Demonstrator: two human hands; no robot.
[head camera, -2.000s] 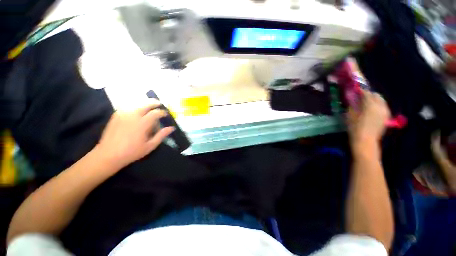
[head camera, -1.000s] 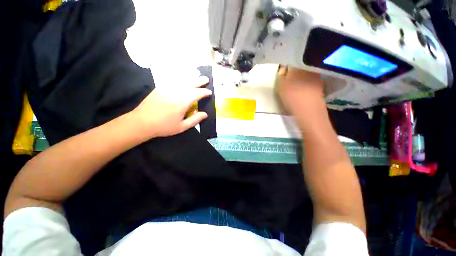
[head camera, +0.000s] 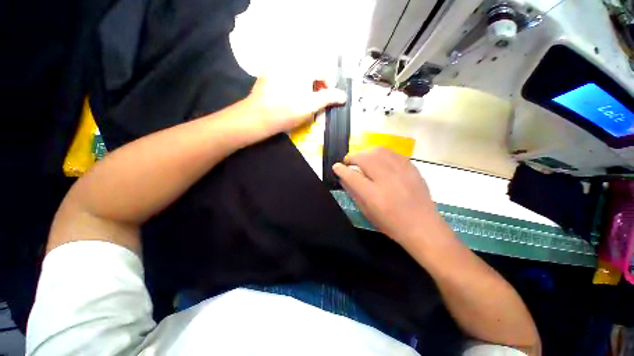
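Observation:
A narrow black strip (head camera: 337, 135) lies lengthwise on the white tabletop, left of the needle area. My left hand (head camera: 288, 104) is at its upper part, with a fingertip on the strip. My right hand (head camera: 389, 188) is at its lower end, thumb and finger at the strip's edge. A large black garment panel (head camera: 257, 201) spreads from the left under my left forearm and over my lap. The presser foot and needle area (head camera: 410, 94) is right of the strip, with no cloth seen under it.
The white sewing machine (head camera: 480, 42) with a lit screen stands upper right. A yellow tape guide (head camera: 386, 144) is on the bed. A stack of black strips (head camera: 549, 195) and a pink tray (head camera: 621, 226) are at right. A green measuring tape (head camera: 514, 233) runs along the front edge.
My right hand has come from the tray at right, past the machine bed, to the strip's lower end. My left hand has moved to the strip's upper part. The camera view has shifted.

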